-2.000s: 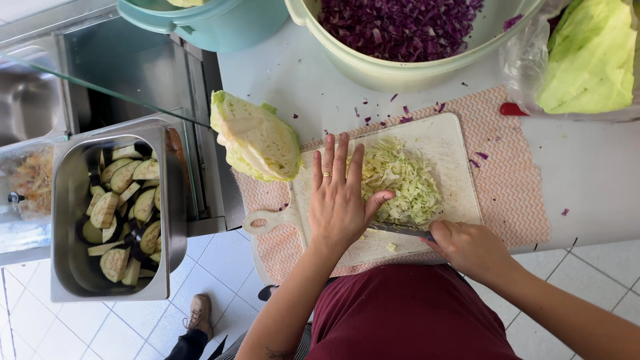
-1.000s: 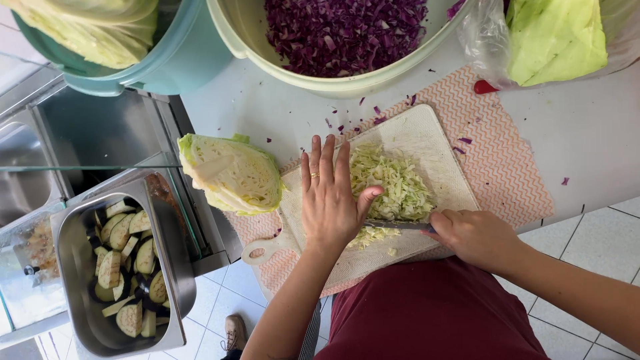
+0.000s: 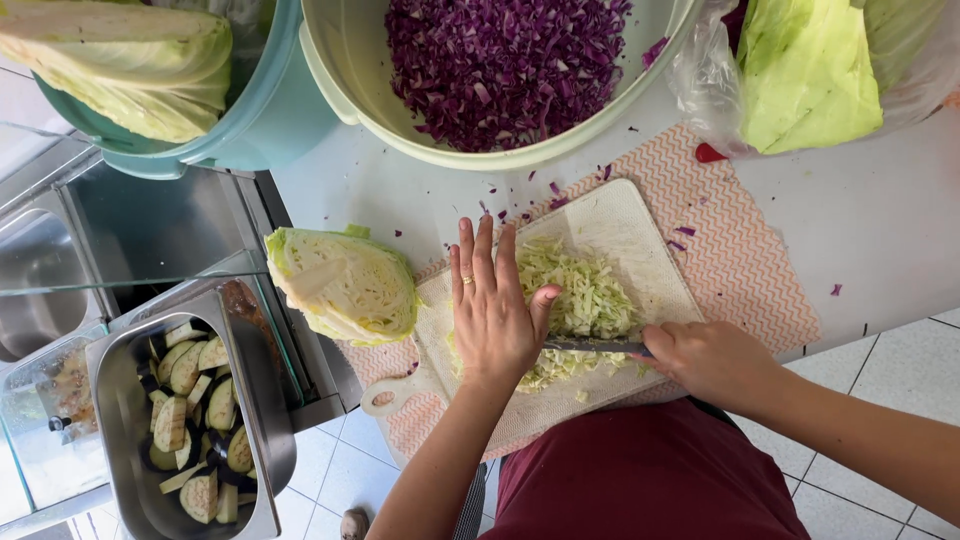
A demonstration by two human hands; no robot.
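Note:
My right hand (image 3: 701, 360) grips the handle of a kitchen knife (image 3: 596, 345), whose blade lies across shredded green cabbage (image 3: 585, 296) on a white plastic cutting board (image 3: 615, 217). My left hand (image 3: 495, 322) is spread flat with fingers apart, its palm side down near the blade's far end; what lies under the palm is hidden, and the knife tip is not visible. To the left of my left hand, a cut wedge of green cabbage (image 3: 345, 285) rests on the table beside the board. The board lies slightly turned on an orange-patterned cloth (image 3: 750, 262).
A large pale tub (image 3: 480, 159) of chopped red cabbage stands behind the board. At upper left is a blue tub (image 3: 262, 112) with cabbage; at upper right, cabbage (image 3: 810, 82) in a plastic bag. A steel pan (image 3: 274, 420) of cut eggplant stands at left. Red cabbage bits dot the table.
The knife blade now crosses the shredded cabbage farther from the board's near edge than two seconds ago, with cabbage on both sides of it. The view has shifted. My left hand stays spread.

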